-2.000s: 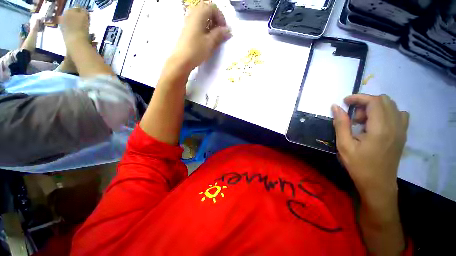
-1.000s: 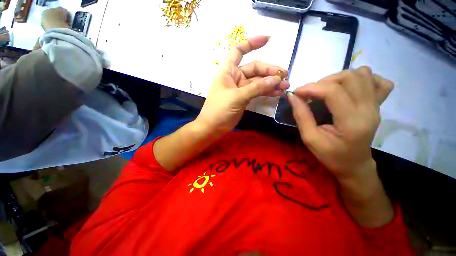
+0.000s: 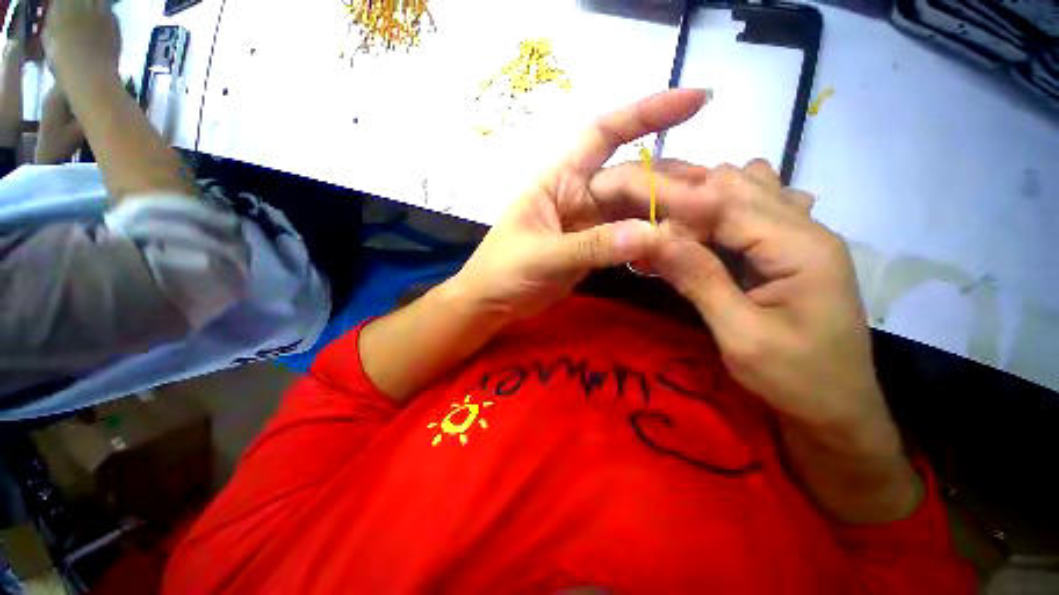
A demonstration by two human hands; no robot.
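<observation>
A thin yellow flex cable (image 3: 652, 186) stands up between the fingertips of both hands, in front of the table edge. My left hand (image 3: 569, 215) pinches it with the thumb, its index finger stretched out. My right hand (image 3: 772, 262) meets it at the same spot, thumb and fingertips closed; which fingers carry the cable is partly hidden. A black phone middle frame (image 3: 806, 87) lies on the table behind the hands, its window showing white table. Its near end is hidden by the hands.
A pile of small yellow flex pieces (image 3: 534, 67) and a darker orange-brown pile (image 3: 389, 21) lie left of the frame. A stray yellow strip (image 3: 822, 101) lies right of it. Dark stacked frames (image 3: 987, 47) are at the upper right. A neighbour's arm (image 3: 116, 128) is at the left.
My left hand came back from the orange-brown pile to meet my right hand, which left the frame. The yellow cable now shows upright between them. The view has shifted, with the frame higher in it.
</observation>
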